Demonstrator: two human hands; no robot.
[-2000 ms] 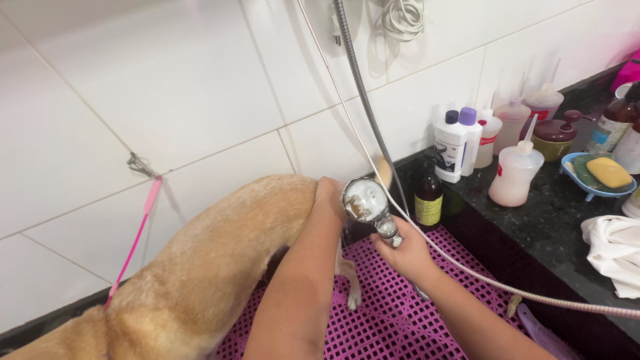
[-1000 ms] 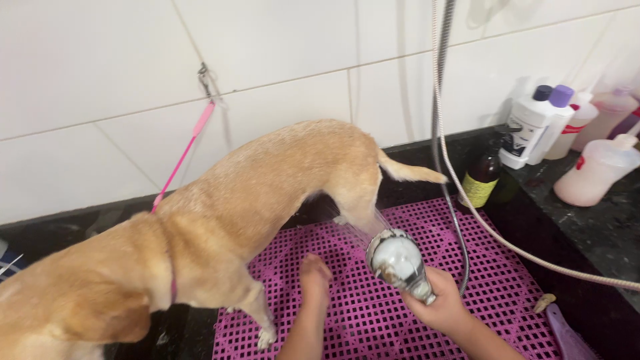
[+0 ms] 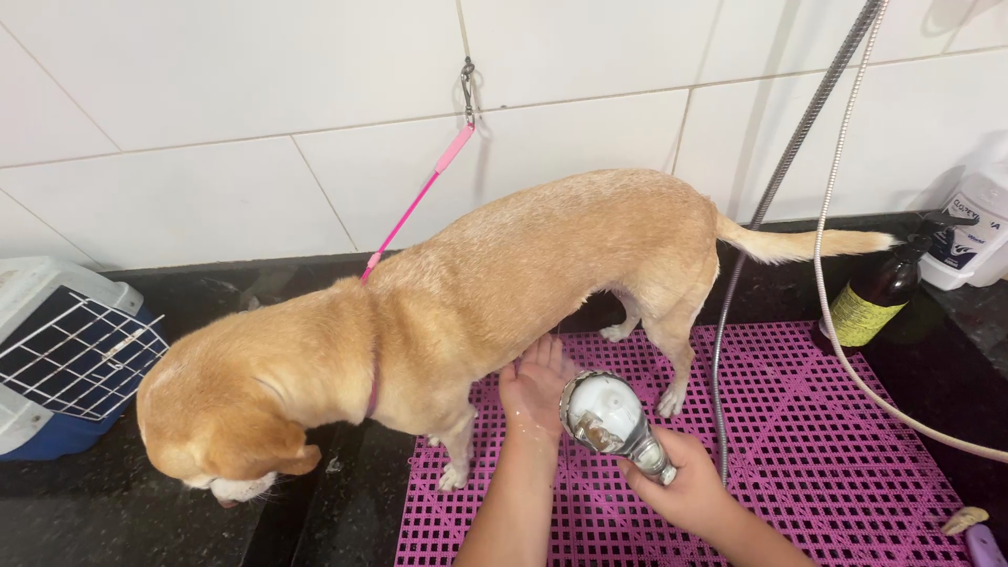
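A tan dog [image 3: 520,260] stands sideways on a pink plastic grate mat [image 3: 787,425], its head lowered at the left over the black stone ledge. A pink leash [image 3: 413,206] runs from its neck to a metal clip [image 3: 468,90] at the wall. My left hand [image 3: 539,386] is palm up and wet, fingers apart, beneath the dog's belly; whether the fingertips touch the fur I cannot tell. My right hand [image 3: 681,480] grips the handle of a shower head [image 3: 606,413], which points towards my left hand.
A pet carrier [image 3: 75,354] with a wire door stands at the left. Two hoses, one grey [image 3: 776,181] and one whitish [image 3: 823,291], hang at the right. Beside them are a dark pump bottle [image 3: 870,295] and a white bottle [image 3: 972,228]. A purple object [image 3: 984,546] lies at the lower right.
My left hand has moved from the dog's rear, past the mat, to under its belly. The shower head has moved from the hindquarters towards the belly. The view has swung left.
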